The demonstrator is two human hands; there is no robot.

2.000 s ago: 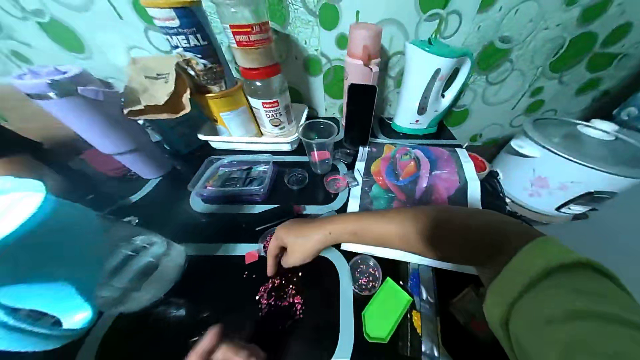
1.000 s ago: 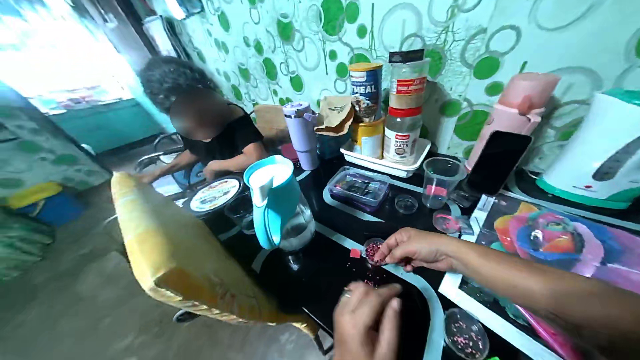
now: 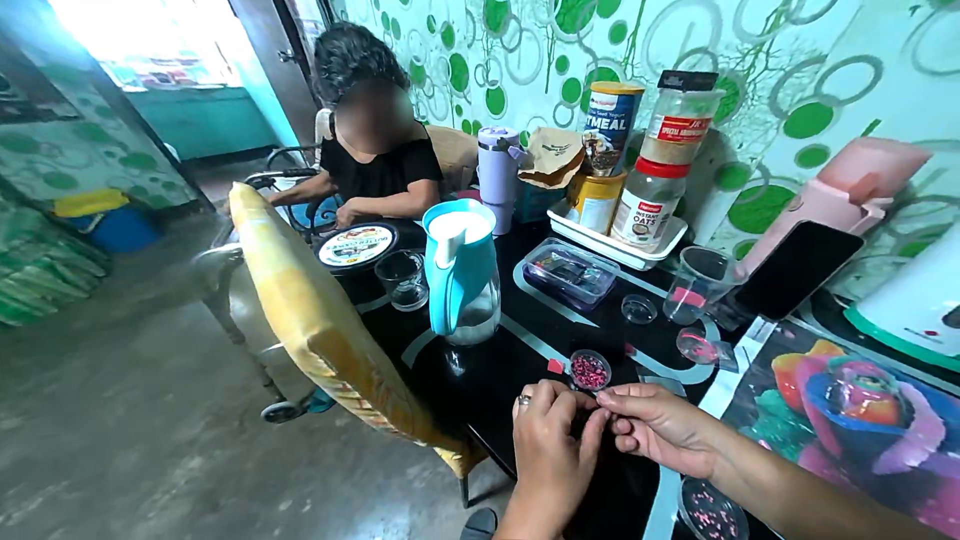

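My left hand (image 3: 553, 435) and my right hand (image 3: 660, 427) meet at their fingertips over the black table, just in front of a small clear cup of pink and dark beads (image 3: 590, 370). Whether something tiny is pinched between the fingertips cannot be told. A small pink square (image 3: 555, 366) lies left of that cup. Nearer the front edge, right of my hands, stands another round clear container with pink bits (image 3: 711, 511). The rose picture (image 3: 862, 420) lies on the table at the right, partly behind my right forearm.
A turquoise-lidded pitcher (image 3: 463, 277), a glass (image 3: 405, 281) and a round tin (image 3: 356, 246) stand left. Behind are a plastic box (image 3: 571, 271), a tray with oat containers (image 3: 619, 244) and a leaning phone (image 3: 799, 270). A person (image 3: 375, 150) sits beyond a yellow-cushioned chair (image 3: 315, 330).
The view has swung left and up since the oldest frame. My hands, apart in both earlier frames, are now together at the fingertips in front of the bead cup.
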